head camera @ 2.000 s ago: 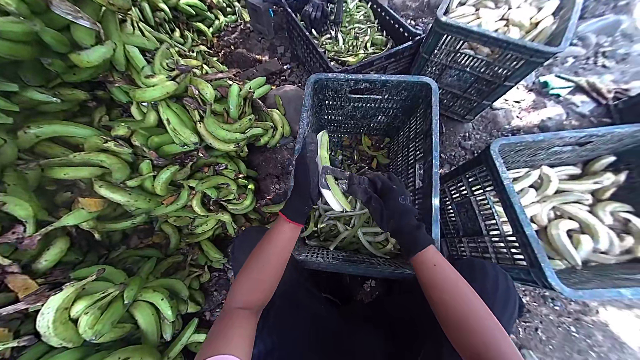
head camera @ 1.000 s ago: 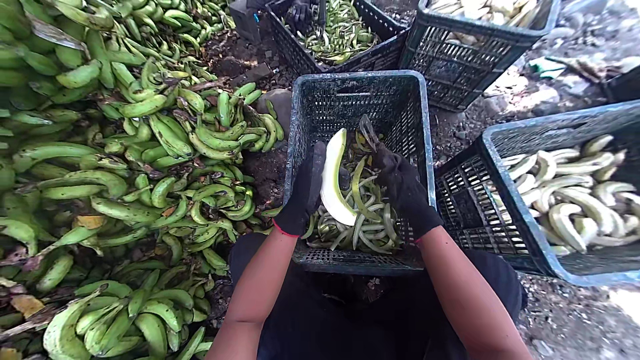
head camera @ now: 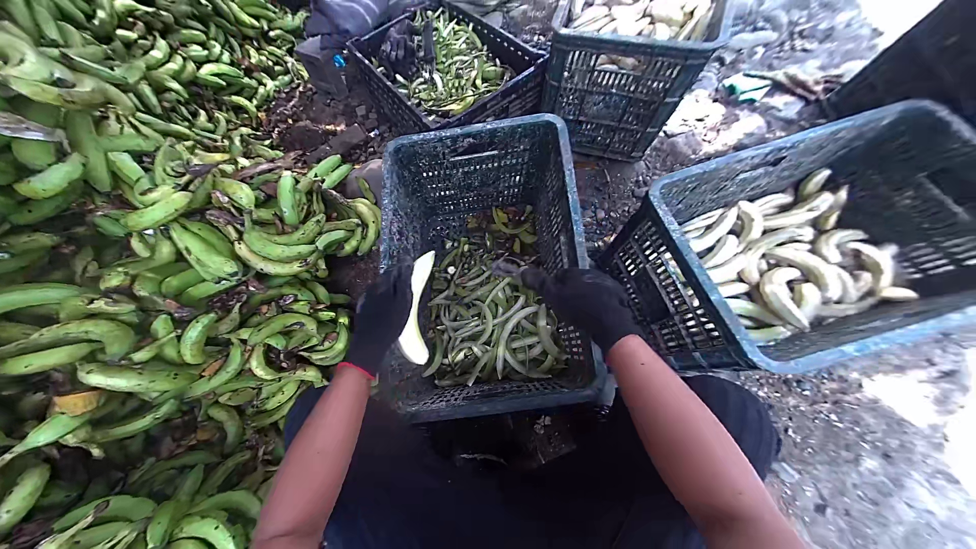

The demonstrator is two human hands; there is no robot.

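Note:
My left hand [head camera: 381, 316], in a black glove, holds a peeled, pale plantain [head camera: 416, 309] upright over the left side of the middle plastic crate [head camera: 572, 213]. Above the same crate's right side, my right hand [head camera: 587, 301], gloved too, is closed around a small tool whose blurred grey end [head camera: 507, 268] points left; its kind is unclear. Below both hands, green plantain peels [head camera: 496, 328] cover the crate's bottom.
Green plantains [head camera: 206, 259] are heaped on the left. A crate of peeled plantains [head camera: 801, 259] is on the right, another crate [head camera: 633, 53] behind. A co-worker's gloved hand [head camera: 398, 49] is over a crate of peels [head camera: 457, 65] at the back.
My hands have moved apart, the left one with the plantain toward the crate's left side. Green peel that showed on the plantain two seconds ago is off it.

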